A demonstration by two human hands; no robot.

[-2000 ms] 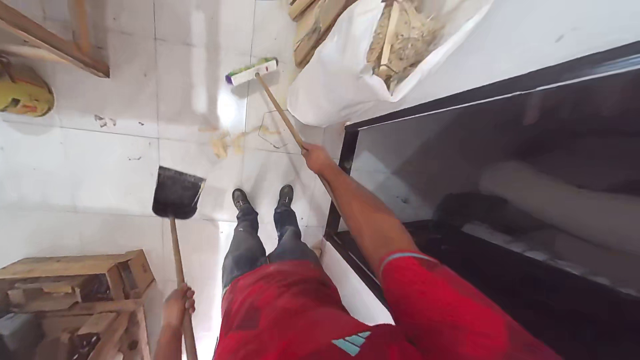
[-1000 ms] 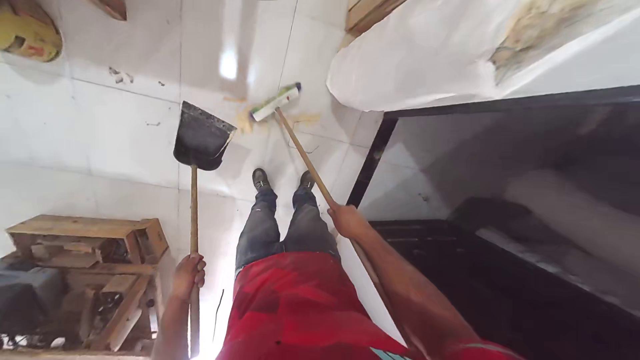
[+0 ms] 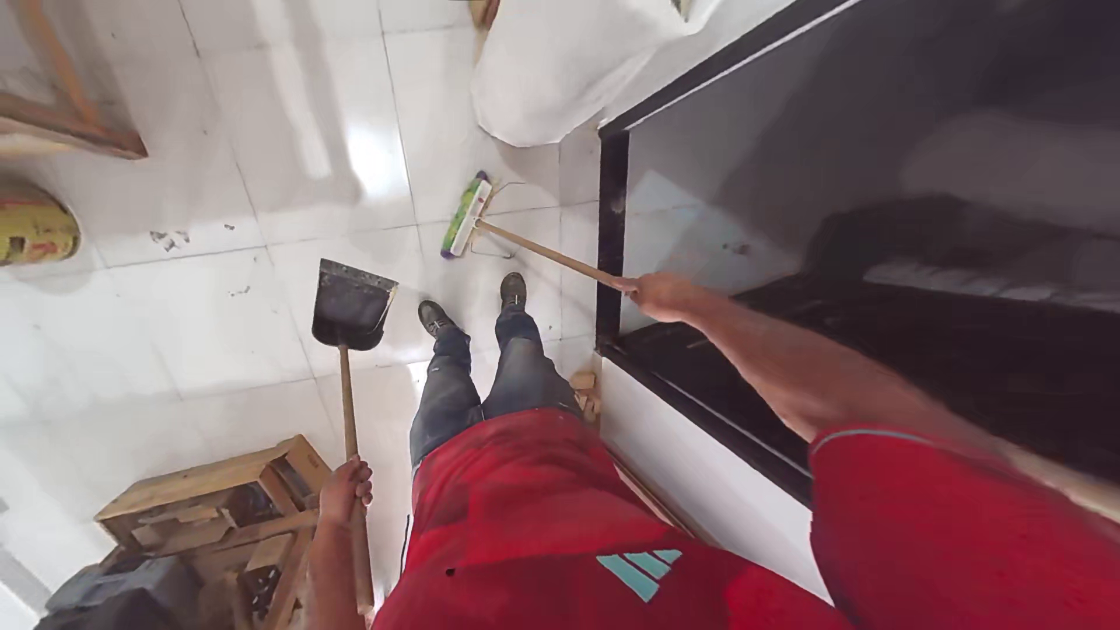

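My left hand grips the wooden handle of a black dustpan, whose pan lies on or just over the white tiles, left of my shoes. In my right hand, at the right, is the wooden handle of a push broom with a white and green head. The broom head is tilted on the floor beyond my feet, apart from the dustpan. Thin, string-like debris lies beside the head. What the dustpan holds cannot be made out.
A white sack stands at the top. Along the right runs a black-framed glossy panel. Wooden crates are at lower left, a yellow container and wooden frame at the far left. Small wood blocks lie beside my leg.
The broom head and the dustpan were close together a second ago and are now farther apart. The yellowish scraps seen by the broom earlier are no longer visible there. Both hands keep their handles.
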